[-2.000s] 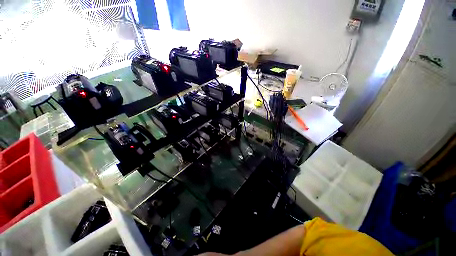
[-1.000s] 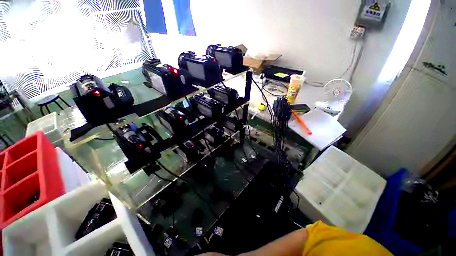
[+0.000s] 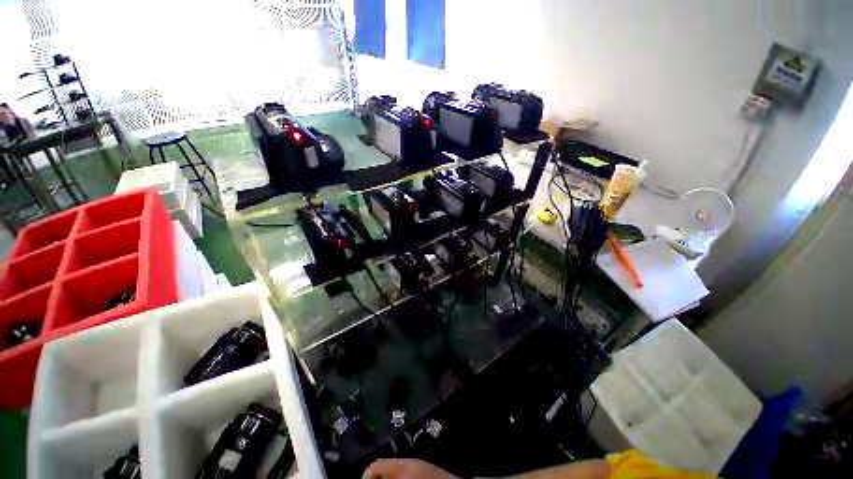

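Note:
Black camcorders stand on a stepped clear rack with black strips (image 3: 360, 175); the nearest top one (image 3: 296, 154) and several others show red lights. A white divided tray (image 3: 145, 374) at the lower left holds black camcorders, one in its right upper cell (image 3: 227, 353) and one below it (image 3: 245, 442). My right hand (image 3: 404, 470) shows only as a strip at the bottom edge, its forearm running right to a yellow sleeve; its fingers and anything in them are cut off. My left hand is not in view.
A red divided tray (image 3: 150, 248) lies behind the white one. A cable bundle (image 3: 582, 245) hangs at the rack's right end. Beyond are a desk with paper (image 3: 655, 281), a cup (image 3: 621, 190) and a fan (image 3: 701, 217). Another white tray (image 3: 681, 393) is at the lower right.
The view has turned left, so the rack and desk sit further right and more of both divided trays shows. The right forearm sits lower in the picture. The camcorders seen on the rack have not moved.

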